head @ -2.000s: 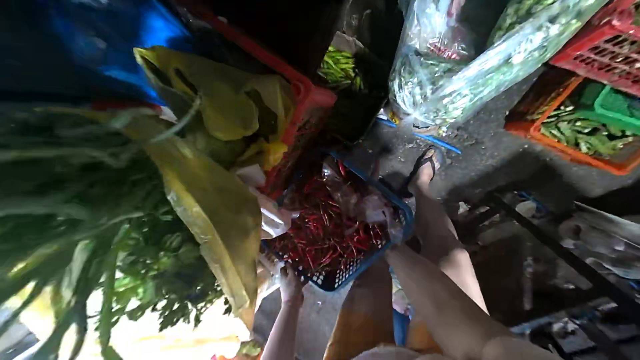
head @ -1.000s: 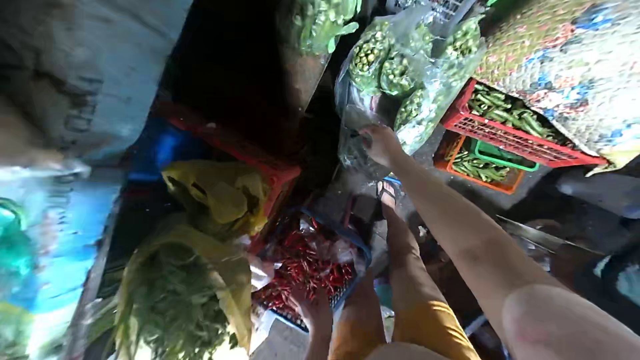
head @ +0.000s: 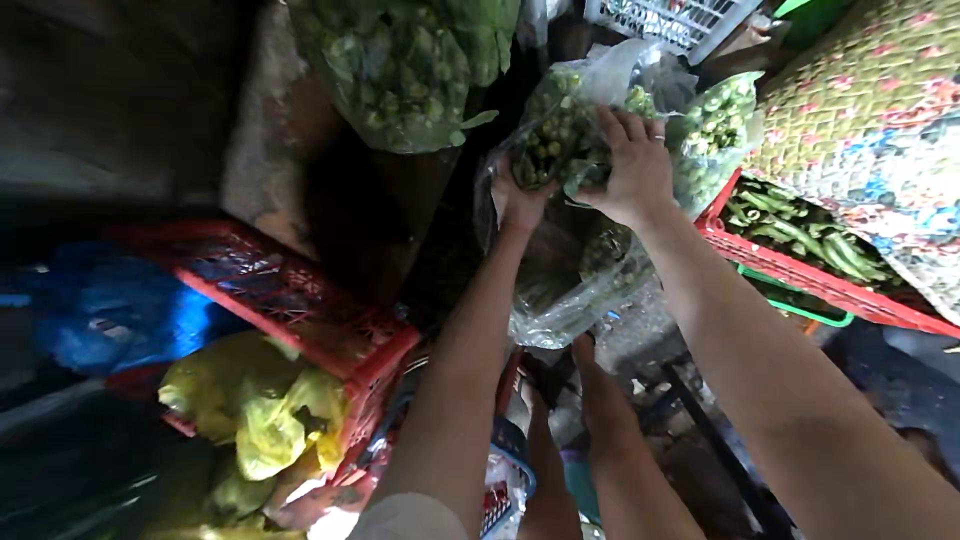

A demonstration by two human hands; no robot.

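Observation:
Both my hands reach into a large clear plastic bag (head: 555,315) that holds smaller bundles of green vegetables. My left hand (head: 523,199) is at the lower edge of one bundle (head: 551,142), its fingers partly hidden by the plastic. Just right of it, my right hand (head: 634,161) lies over the bundles with its fingers spread and a ring on one finger. Leafy greens show between the two hands. Another bundle of pale green pieces (head: 716,124) sits to the right of my right hand.
A red plastic crate (head: 277,330) stands at left beside yellow plastic bags (head: 277,427). At right are a red crate of long green pods (head: 810,236) and a woven patterned sack (head: 862,112). A blue basket (head: 514,442) with red chillies is low between my arm and leg.
My left hand has moved from the basket of red chillies up to the clear bag. My right hand has moved from the bag's near side onto the bundles. The view has shifted.

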